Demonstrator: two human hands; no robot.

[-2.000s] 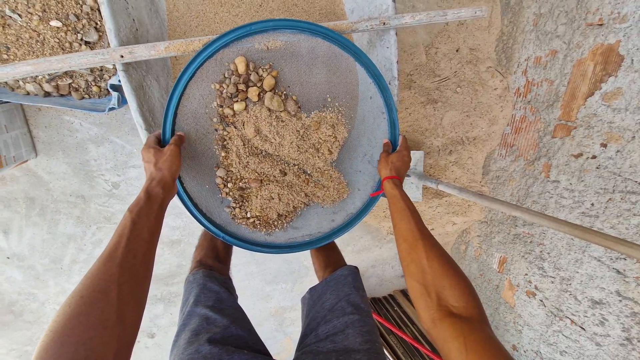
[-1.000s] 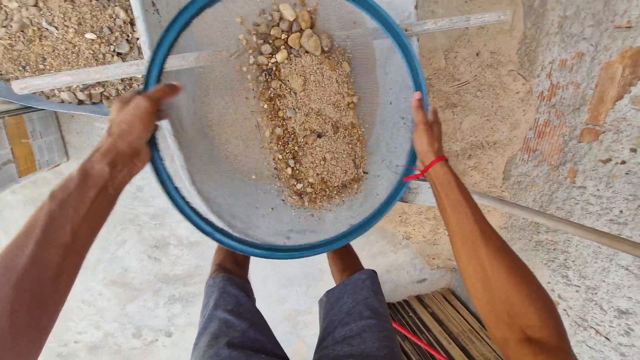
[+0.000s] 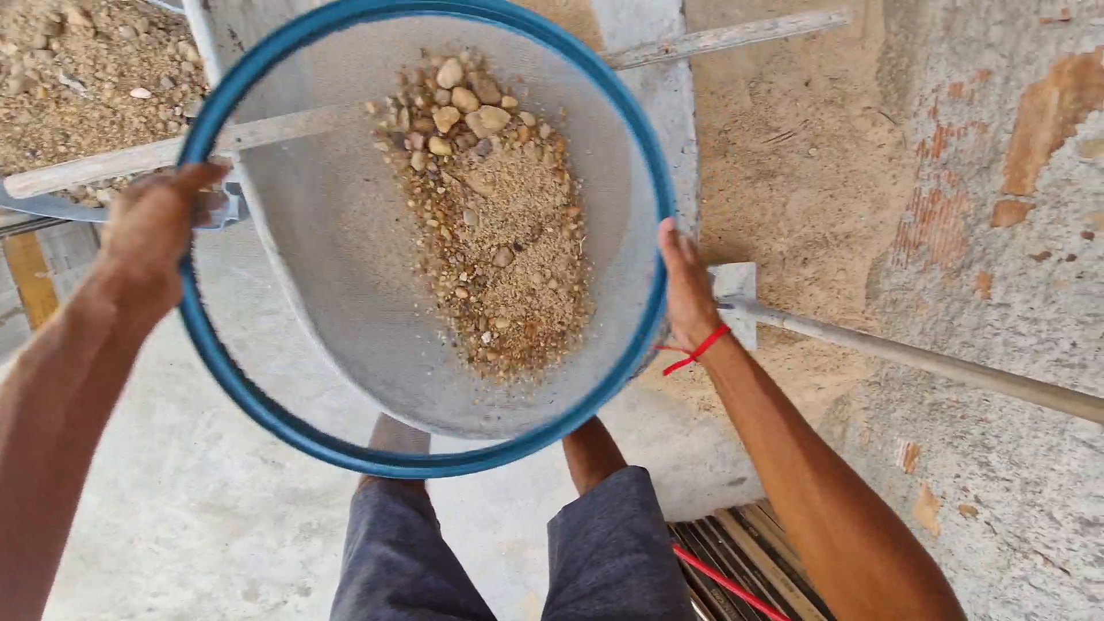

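A round sieve with a blue rim and fine, see-through mesh is held up in front of my legs. My left hand, slightly blurred, grips the rim at its left side. At the right side the rim is held by my right hand, which has a red string round the wrist. On the mesh lies an elongated heap of sand and gravel, with larger pebbles gathered at its far end. Through the mesh a pale trough-like container shows beneath.
A wooden strip crosses the container under the sieve. Sandy gravel fills a container at far left. A long-handled tool lies at right over sand, beside a rough wall. Stacked slats and a red cord are near my right leg.
The sand and pebbles have shifted on the mesh, from a wide patch into a narrower, longer heap. Both hands have stayed at the rim, and the sieve looks larger in the view.
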